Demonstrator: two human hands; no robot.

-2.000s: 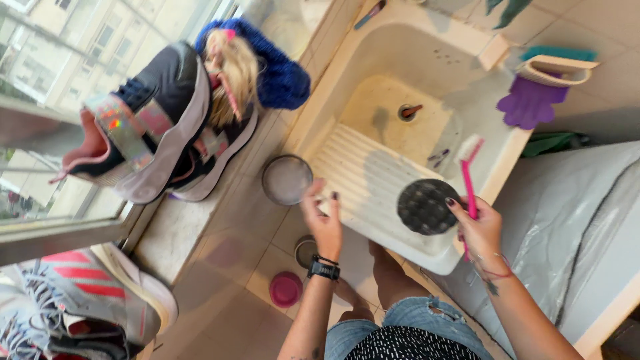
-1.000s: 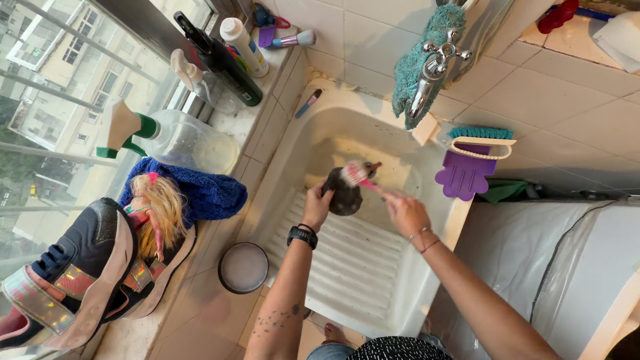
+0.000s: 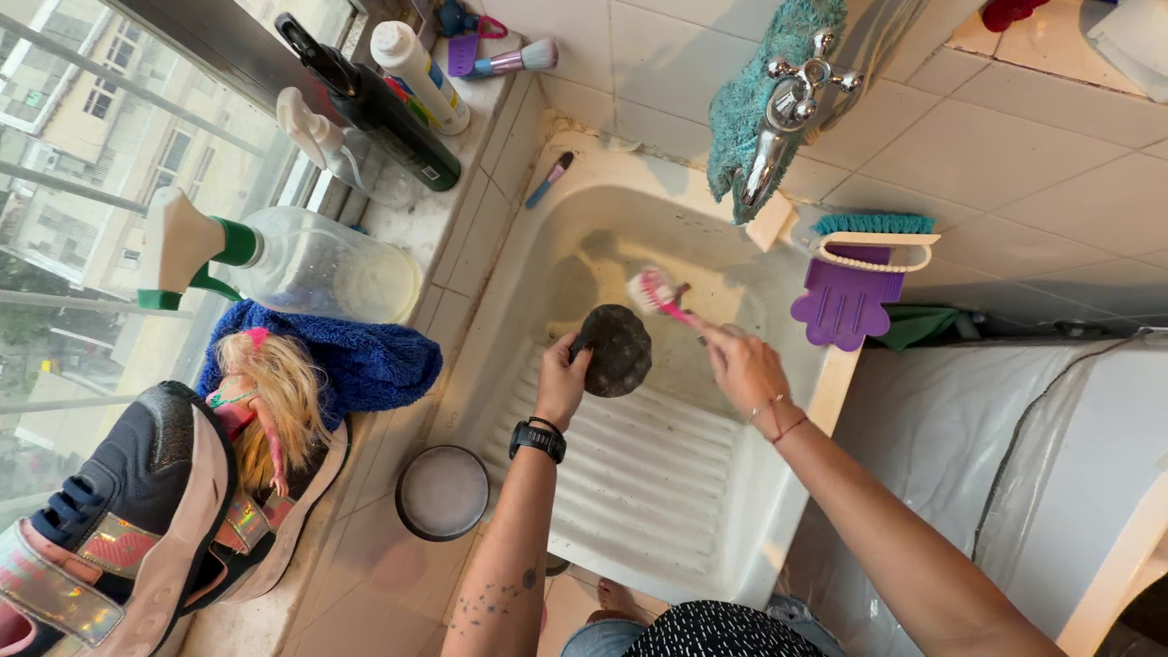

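Observation:
A dark, round, flat piece with a scalloped edge (image 3: pixel 618 351) is pinched at its left side by my left hand (image 3: pixel 561 379), over the basin of a laundry sink (image 3: pixel 639 474). In my right hand (image 3: pixel 744 365) is a pink-handled brush (image 3: pixel 671 310); its white and pink bristle head lies just above and to the right of the dark piece, apart from it. Beneath both is the yellowed sink bottom, with the ribbed washboard slope nearer to me. A round dish with a dark rim and whitish contents (image 3: pixel 443 493) stands left of the sink.
A chrome faucet (image 3: pixel 785 119) with a teal cloth rises behind the sink. A purple glove-shaped item (image 3: pixel 844 297) and a teal-bristled brush (image 3: pixel 876 228) sit at the right rim. Spray bottles (image 3: pixel 328 265), a doll (image 3: pixel 260 401), a blue towel (image 3: pixel 383 360) and sneakers (image 3: pixel 119 493) line the left ledge.
The view has shifted greatly since two seconds ago. Both hands have moved from the washboard end to over the basin. Since one second ago, the brush head has come away from the dark piece.

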